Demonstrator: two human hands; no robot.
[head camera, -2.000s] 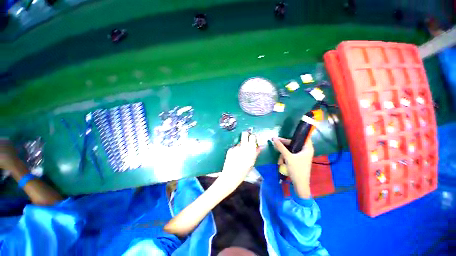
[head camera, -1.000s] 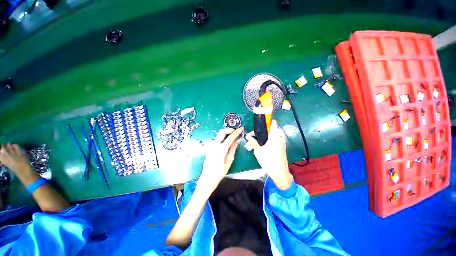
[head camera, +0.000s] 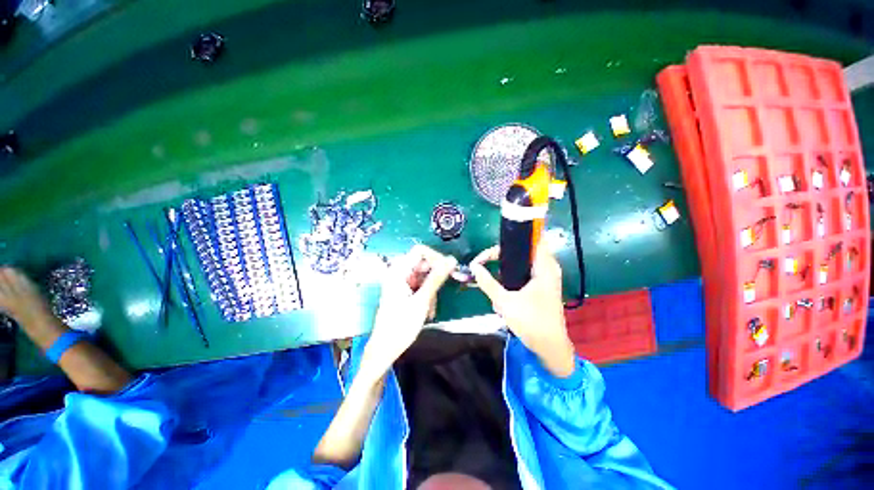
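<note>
My right hand (head camera: 535, 299) is closed around the orange-and-black electric screwdriver (head camera: 518, 251), which has a pale band and a black cord looping from its far end. My left hand (head camera: 407, 301) is left of it, fingers pinched on a small shiny part (head camera: 462, 275). The right fingertips meet this part too; its details are too small to tell. Something dark reddish shows between the left fingers, unclear. A round black housing (head camera: 448, 219) lies on the green bench just beyond my hands. A round speckled screw dish (head camera: 498, 165) is behind the screwdriver.
Batteries (head camera: 639, 158) lie right of the dish. Red compartment trays (head camera: 711, 230) stand at right, a flat red mat (head camera: 613, 327) below the bench edge. A silvery heap (head camera: 337, 233), panel strips (head camera: 240, 254) and thin blue rails (head camera: 165, 278) lie left. A coworker's arm (head camera: 81, 362) is far left.
Since one second ago, my hands have closed in on the small part, and the screwdriver has shifted slightly right. Two seconds ago it was lower right. Black units on the belt have moved left.
</note>
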